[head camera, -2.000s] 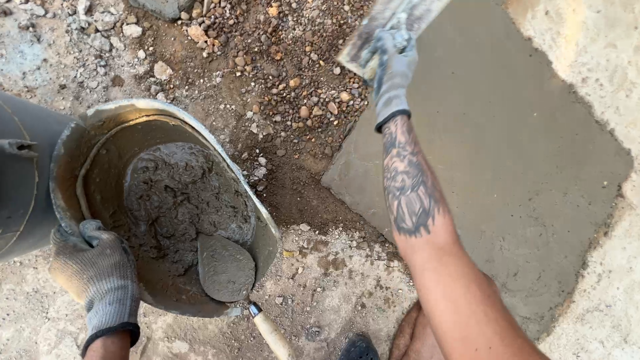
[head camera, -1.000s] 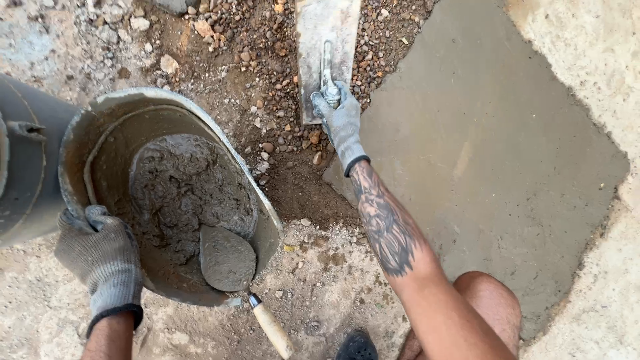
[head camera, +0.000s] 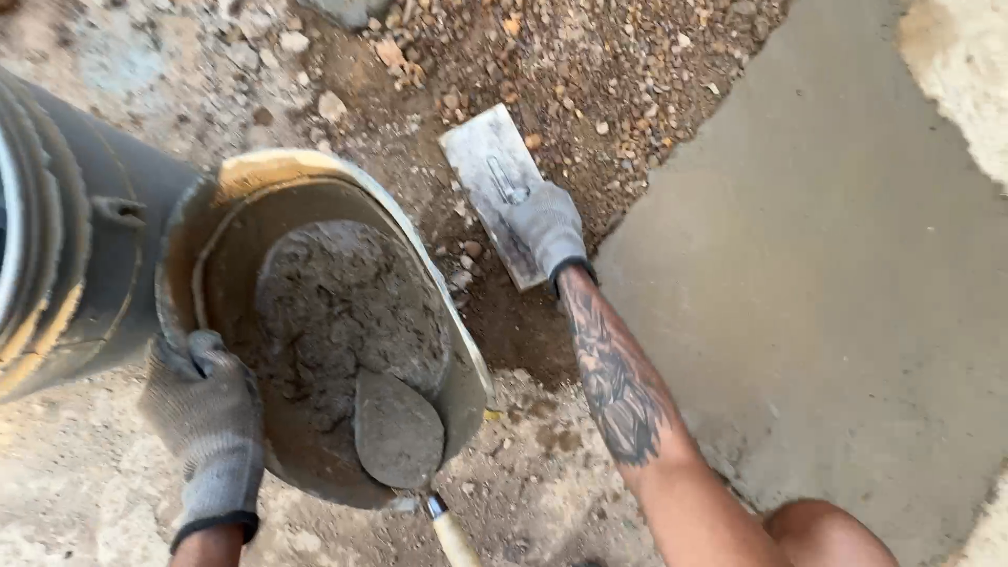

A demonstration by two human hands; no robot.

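Observation:
My left hand (head camera: 206,437), in a grey knit glove, grips the near-left rim of a cut-open bucket (head camera: 465,346). Wet mortar (head camera: 339,307) lies inside that bucket, with the rounded blade of a trowel (head camera: 399,431) resting on it and the wooden handle sticking out over the rim. My gloved right hand (head camera: 550,224) is closed on the handle of a rectangular finishing trowel (head camera: 492,161), whose plate is above the soil and gravel between the bucket and the smoothed mortar surface (head camera: 803,260). The fingers of my right hand are partly hidden.
A grey bucket (head camera: 118,236) lies on its side against the mortar bucket at the left. Loose gravel (head camera: 614,87) spreads along the top, with a larger stone (head camera: 346,9) at the upper edge. Rough concrete (head camera: 957,79) borders the smooth surface at right. My bare knee (head camera: 827,535) is at the bottom.
My right hand has brought the finishing trowel from the smooth surface's top edge leftward and down toward the bucket, and its plate has turned. My left hand has stayed on the bucket rim.

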